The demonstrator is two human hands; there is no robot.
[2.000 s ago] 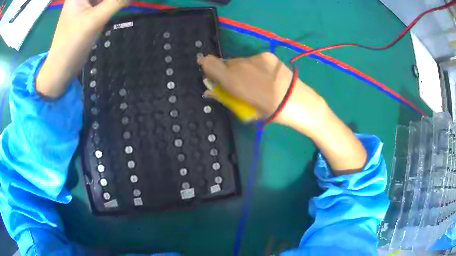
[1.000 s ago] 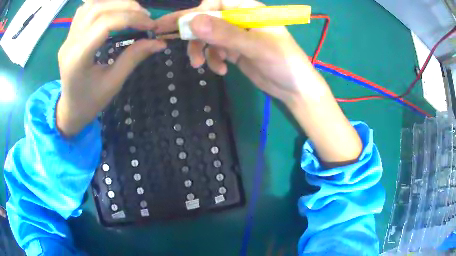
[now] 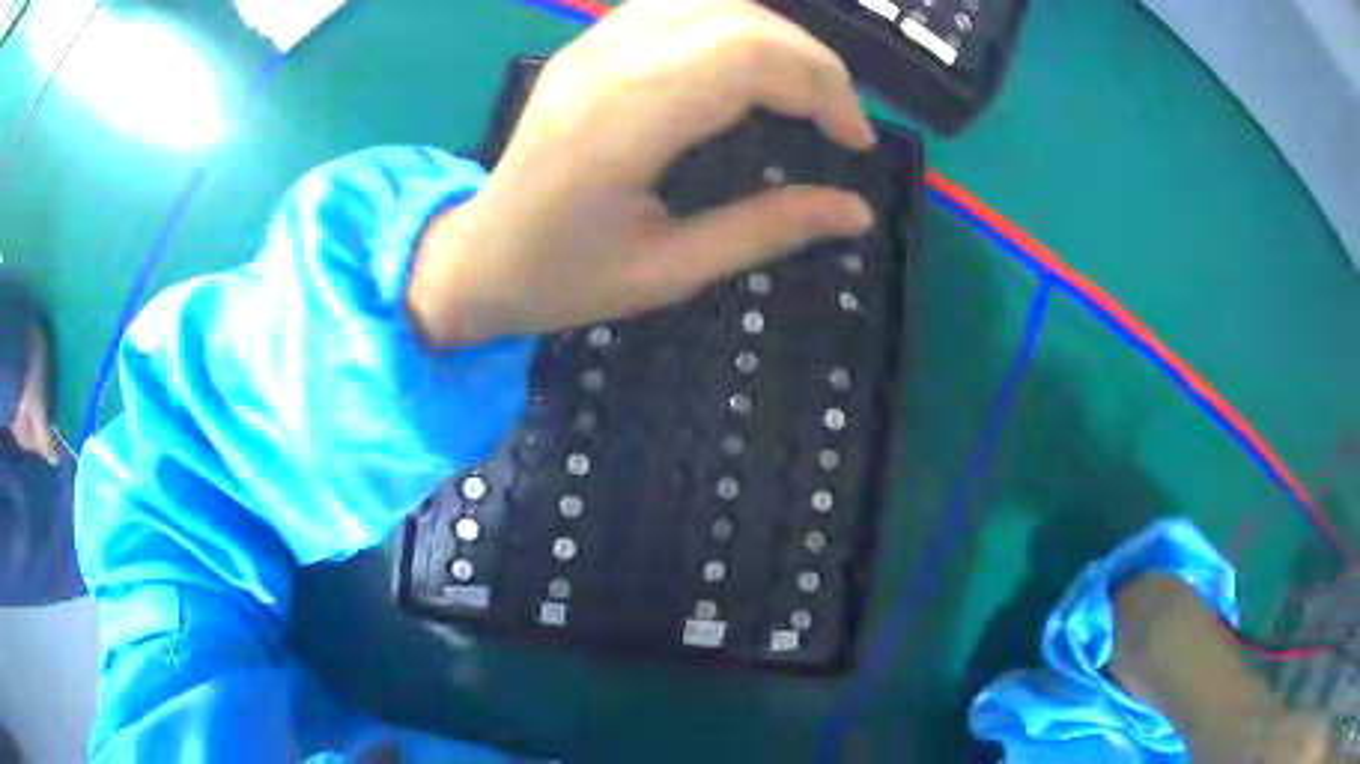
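The black component tray (image 3: 641,508) lies on the green mat, with small silver discs (image 3: 743,403) in rows and small white labels near its front edge. My left hand (image 3: 656,179) is over the upper part of the tray, thumb and fingers apart, with nothing visible between them. It hides some pockets. My right hand (image 3: 1268,709) is blurred at the lower right, well away from the tray, and whatever it holds cannot be made out. A thin red wire (image 3: 1286,652) shows beside it. The yellow probe is not visible.
Another black tray or stack (image 3: 947,97) stands just beyond the work tray. Blurred clear blister trays (image 3: 1335,605) are at the right edge. White paper (image 3: 291,15) shows at the top left. Part of another person (image 3: 33,396) is at the left edge.
My hands have parted: the right, with the yellow probe earlier, has gone to the lower right, and the left is open over the tray. The view has shifted, so the tray appears further right.
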